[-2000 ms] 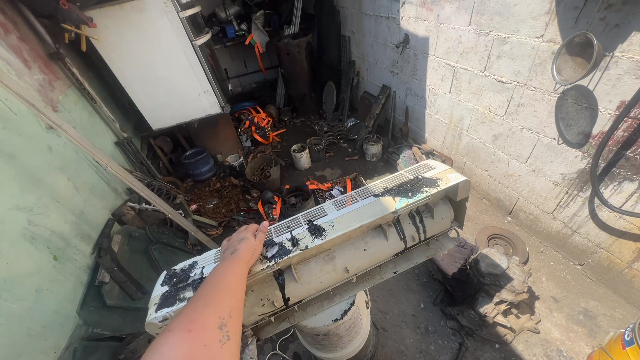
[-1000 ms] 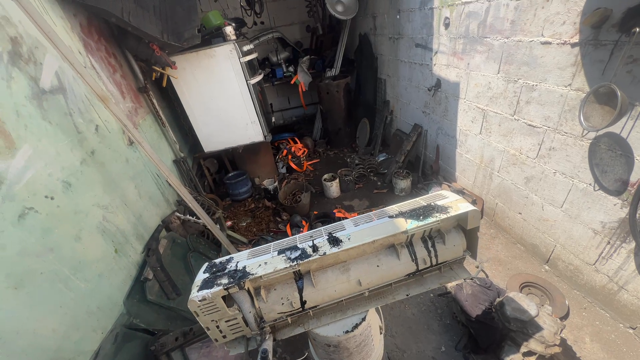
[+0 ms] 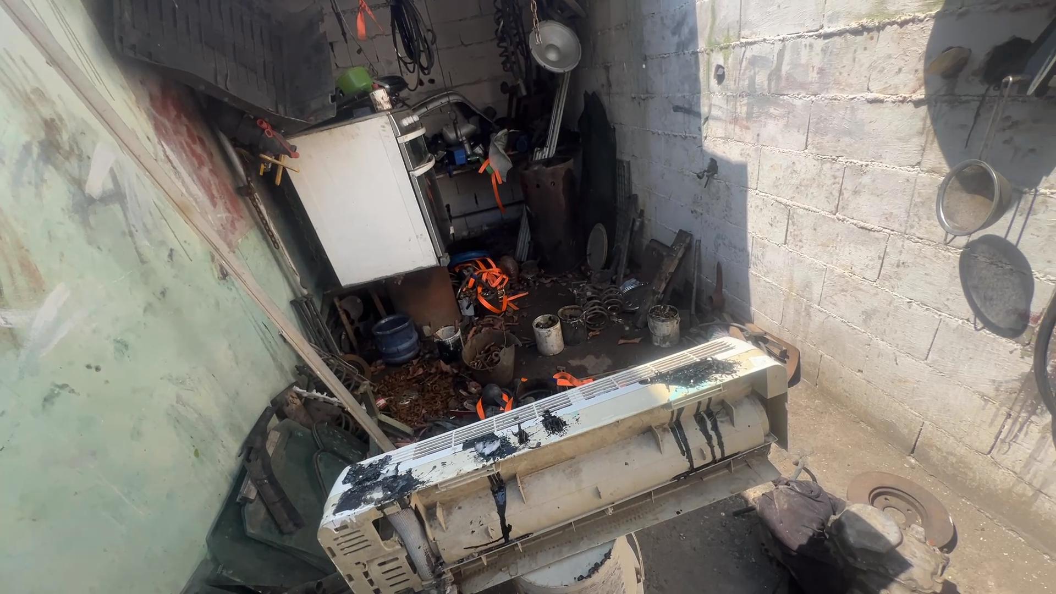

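Observation:
A long, dirty white plastic housing of a wall air conditioner (image 3: 577, 462) lies across the lower middle, propped on a white bucket (image 3: 590, 569). Black, tar-like patches mark its slatted top, and black drips run down its front. A ribbed grey hose (image 3: 410, 532) shows at its left end. Neither my left hand nor my right hand is in view now, so what they hold or touch is hidden.
Behind stand a white metal cabinet (image 3: 367, 202), a blue container (image 3: 396, 338), small buckets (image 3: 548, 334) and orange straps (image 3: 488, 285). A brake disc (image 3: 903, 503) and greasy metal parts (image 3: 866, 536) lie at right. A strainer (image 3: 972, 198) hangs on the block wall (image 3: 850, 181).
Two seconds ago a hand rested on the left part of the housing's top; it has left the view. The view has tilted up.

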